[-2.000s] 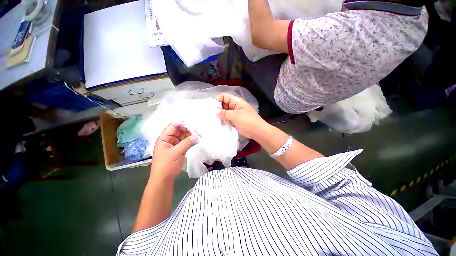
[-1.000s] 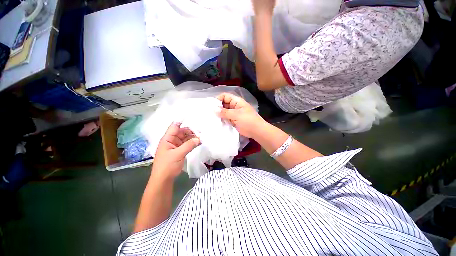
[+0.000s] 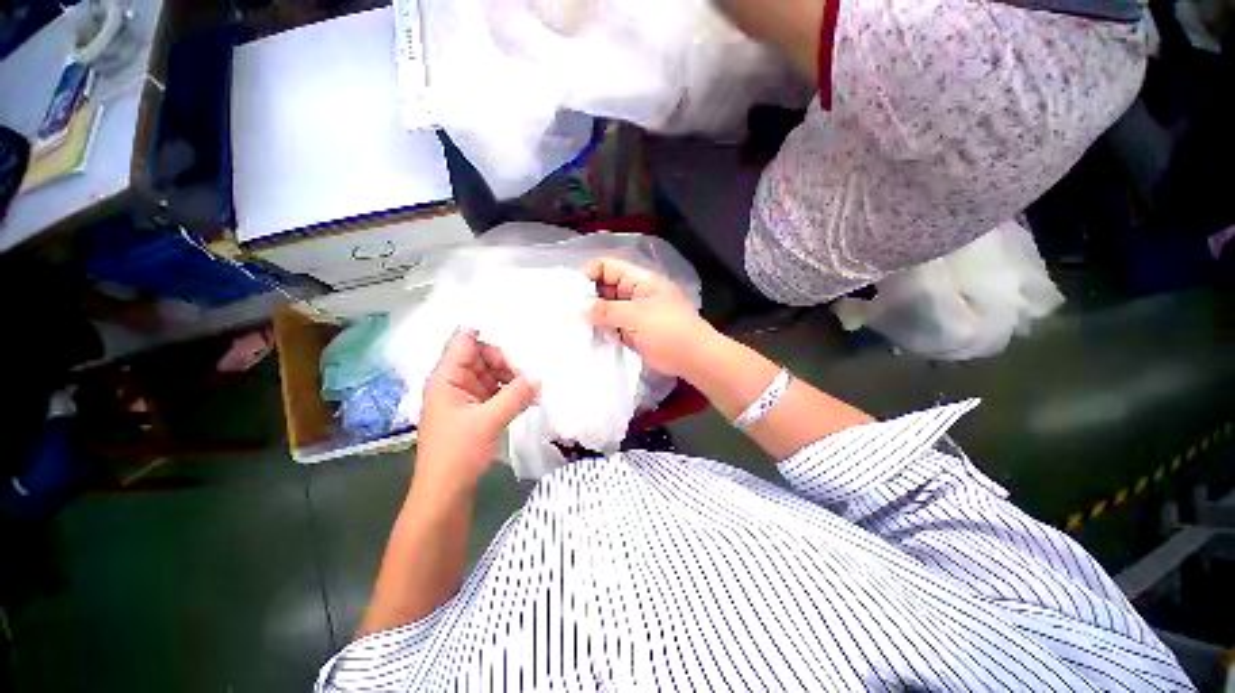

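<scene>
A crumpled white fabric piece (image 3: 576, 386) is held between my two hands in front of my body. My left hand (image 3: 467, 399) pinches it at its left side with thumb and fingers. My right hand (image 3: 643, 314) pinches it at its upper right. Behind and under it lies a translucent white bag or sheer cloth (image 3: 522, 251); the overexposed white makes the border between the two hard to tell.
A cardboard box (image 3: 306, 386) with green and blue cloth stands at left. A white-topped cabinet (image 3: 332, 122) is behind it. A person in a patterned shirt (image 3: 921, 149) sits at upper right by white cloth (image 3: 582, 61). More white cloth (image 3: 962, 298) hangs low at right.
The other person's arm has moved up and right, and the white cloth there has shifted. My left hand has moved slightly; my right hand has hardly moved.
</scene>
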